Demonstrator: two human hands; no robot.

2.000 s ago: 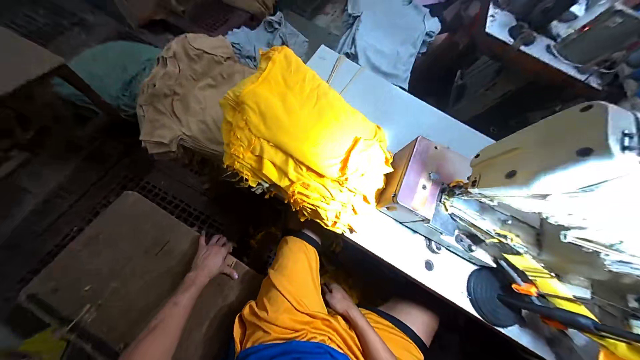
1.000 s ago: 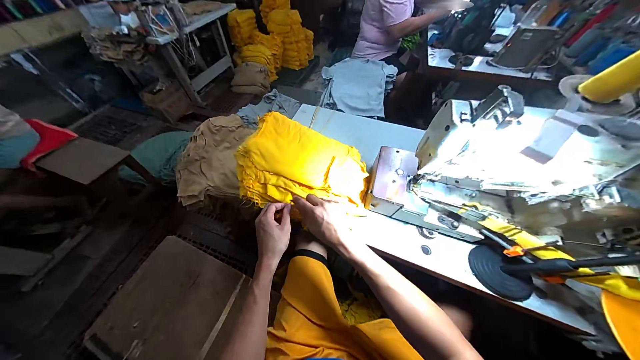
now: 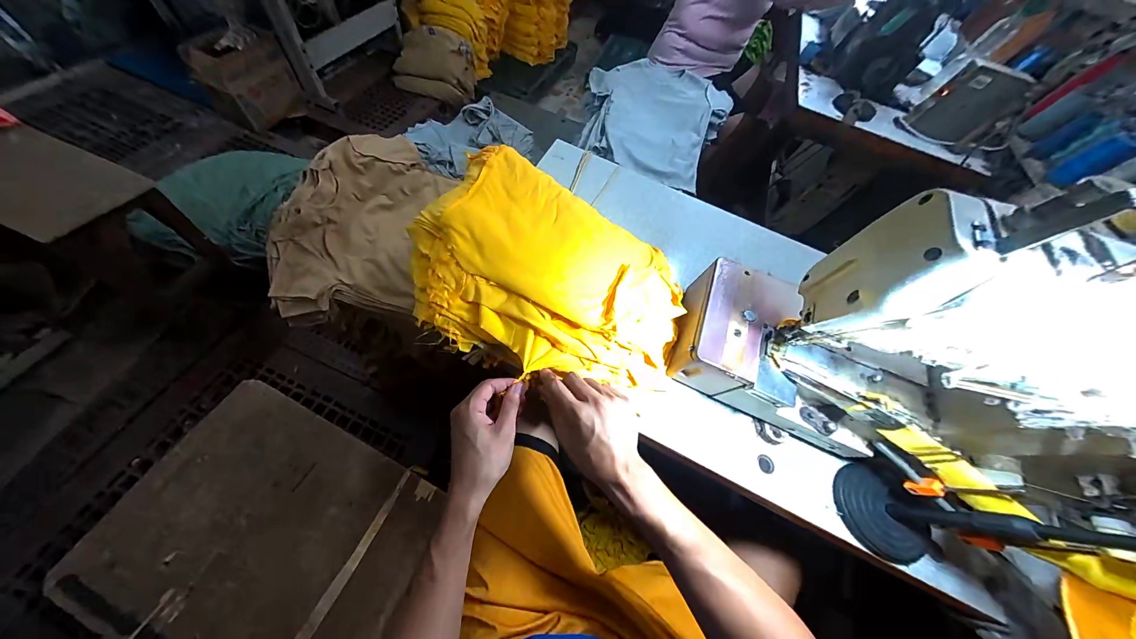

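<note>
A thick stack of yellow fabric pieces [image 3: 550,257] lies on the left end of the white sewing table. At the stack's lower edge my left hand [image 3: 486,426] pinches a gathered yellow edge between thumb and fingers. Right beside it, my right hand [image 3: 590,422] has its fingertips on the same edge. Whether those fingertips grip the cloth is hard to tell, as the knuckles hide them. An industrial sewing machine [image 3: 896,257], glaring under its lamp, stands right of the stack, with a yellow fabric strip [image 3: 958,470] near it.
Tan fabric pieces [image 3: 355,222] are piled left of the yellow stack, with green cloth [image 3: 222,200] beyond. A wooden board [image 3: 240,515] sits at lower left. Grey shirts [image 3: 657,115] lie behind the table [image 3: 692,217], near a person in a pink top [image 3: 710,31]. Another machine table stands at upper right.
Two seconds ago my left hand lay on the wooden board and my right hand was at my lap. Both are now together at the yellow stack's lower edge, as they were one second ago.
</note>
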